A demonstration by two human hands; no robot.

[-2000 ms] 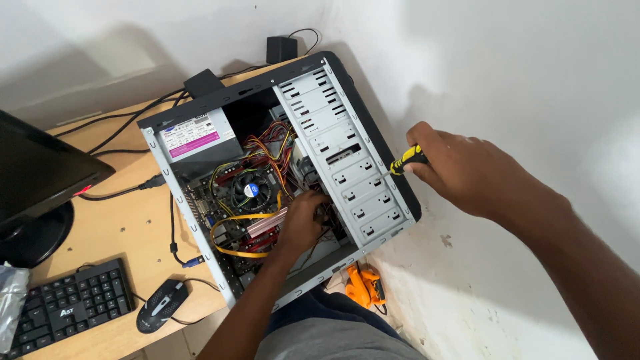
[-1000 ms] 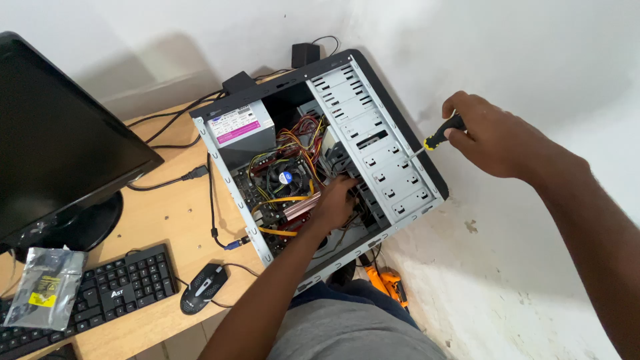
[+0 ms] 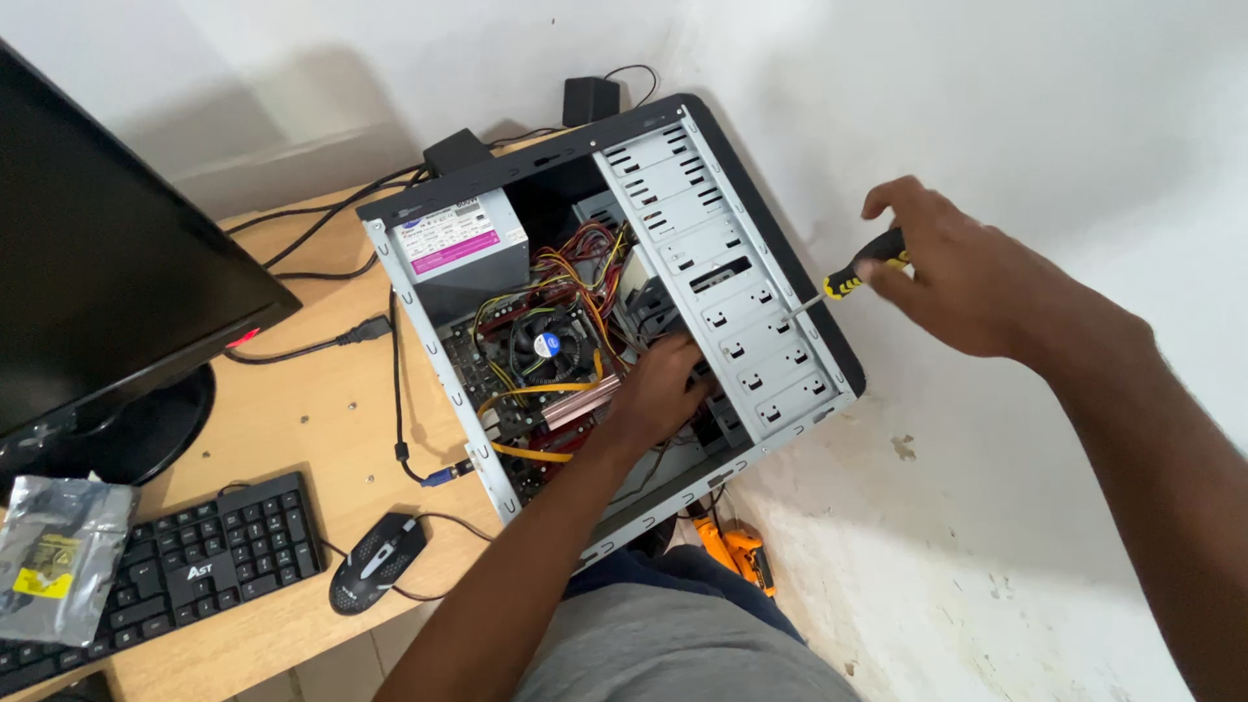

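An open desktop computer case [image 3: 458, 191] lies on its side, its inside facing up. My right hand [image 3: 936, 263] grips the black and yellow handle of a screwdriver [image 3: 848, 278]; the shaft slants down to the slotted metal drive bay panel [image 3: 746, 292], its tip near a cutout. My left hand [image 3: 668, 385] reaches inside the case beside the drive bay, fingertips partly hidden under the panel's edge, so what they hold cannot be told. Left of it are a CPU fan [image 3: 548, 345], a pinkish heatsink [image 3: 582, 402], a yellow flat cable [image 3: 531, 452], bundled wires [image 3: 585, 268] and a power supply [image 3: 478, 268].
A monitor [image 3: 107, 244] stands at the left of the wooden desk [image 3: 322, 458]. Near the front are a keyboard [image 3: 244, 536], a mouse [image 3: 378, 563] and a silver antistatic bag [image 3: 63, 556]. Small screws, cables and a plug lie between. An orange tool [image 3: 731, 551] is below the case.
The screwdriver stays at the drive bay panel while my right hand has shifted its hold on the handle. My left hand remains inside the case. The view has shifted left.
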